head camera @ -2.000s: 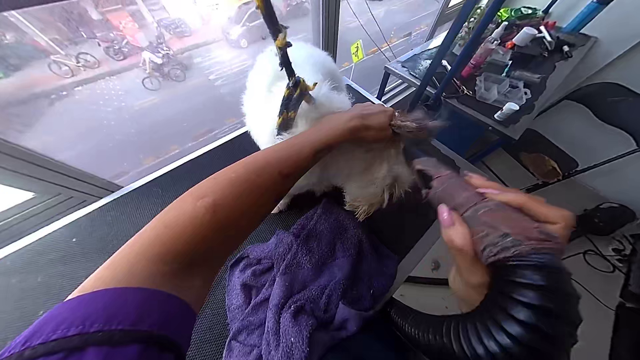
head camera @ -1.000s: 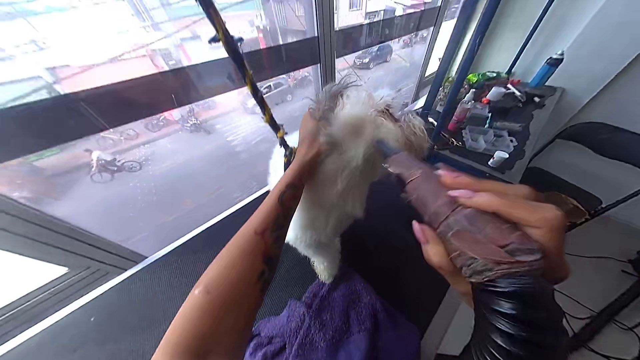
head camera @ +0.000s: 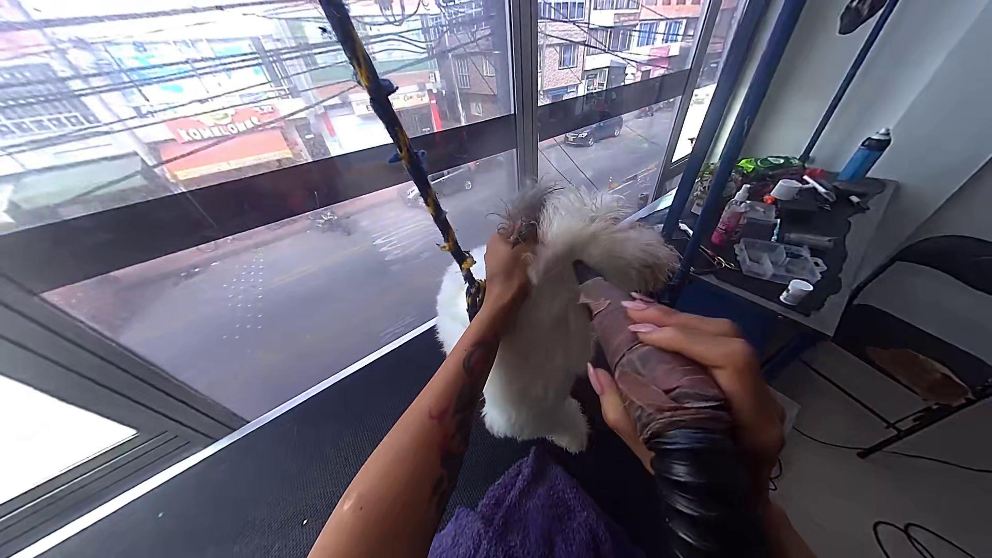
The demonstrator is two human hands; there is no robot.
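A white, fluffy dog stands on a black grooming table, its head raised and its fur blown outward. My left hand grips a darker tuft of the dog's fur; whether this is an ear or another part I cannot tell. In my right hand is a dryer hose nozzle wrapped in brown tape, its dark tip close to the dog's fur. A ribbed black hose runs down from it. A braided black and yellow tether reaches down to the dog. The purple towel lies in front of the dog.
The grooming table borders large windows above a street. Blue metal poles rise at the right. Behind them, a side table holds a spray bottle, a clear plastic case and a blue bottle. A black chair and floor cables are farther right.
My left hand and the fur it holds are higher against the window than two seconds ago. The nozzle has moved up close to the raised fur. The view has tilted upward.
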